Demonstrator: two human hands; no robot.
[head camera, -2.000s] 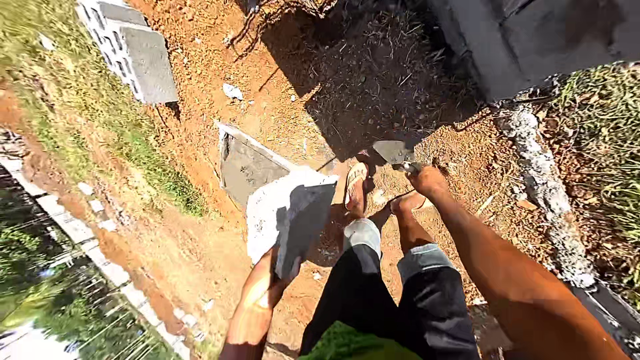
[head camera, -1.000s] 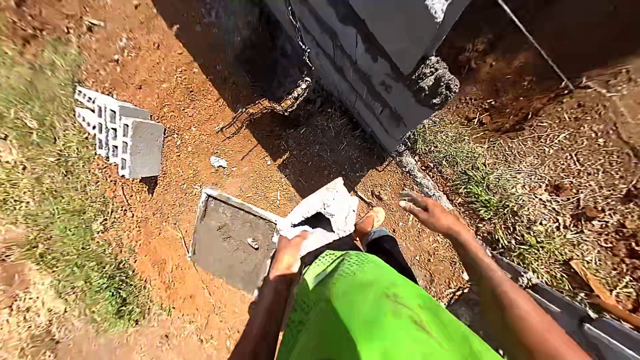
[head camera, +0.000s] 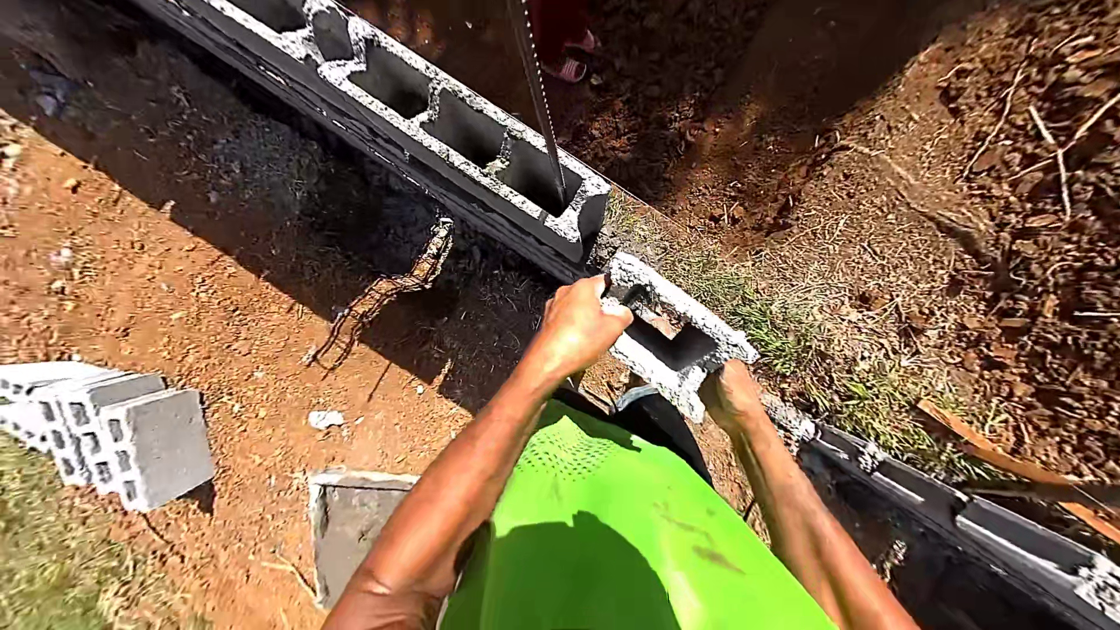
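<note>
A hollow concrete block (head camera: 731, 337) is held in front of my body between both hands. My left hand (head camera: 582, 324) grips its left end, close to the end of a block wall (head camera: 516, 206). Around the block's right end my right hand (head camera: 733, 395) is closed, its fingers partly hidden behind it. The block's cells face up, and ground shows through one of them. A steel rebar (head camera: 541, 96) stands up out of the wall's end cell.
Stacked concrete blocks (head camera: 166, 446) stand at the lower left, near a mortar tray (head camera: 317, 542). Bent wire (head camera: 385, 284) juts beside the wall. A low block course (head camera: 945, 499) runs lower right. Another person's foot (head camera: 573, 66) shows beyond the wall.
The view has swung over to the wall. My right hand held a trowel two seconds ago, was empty a second ago and is now on the block, which my left hand held in both earlier frames.
</note>
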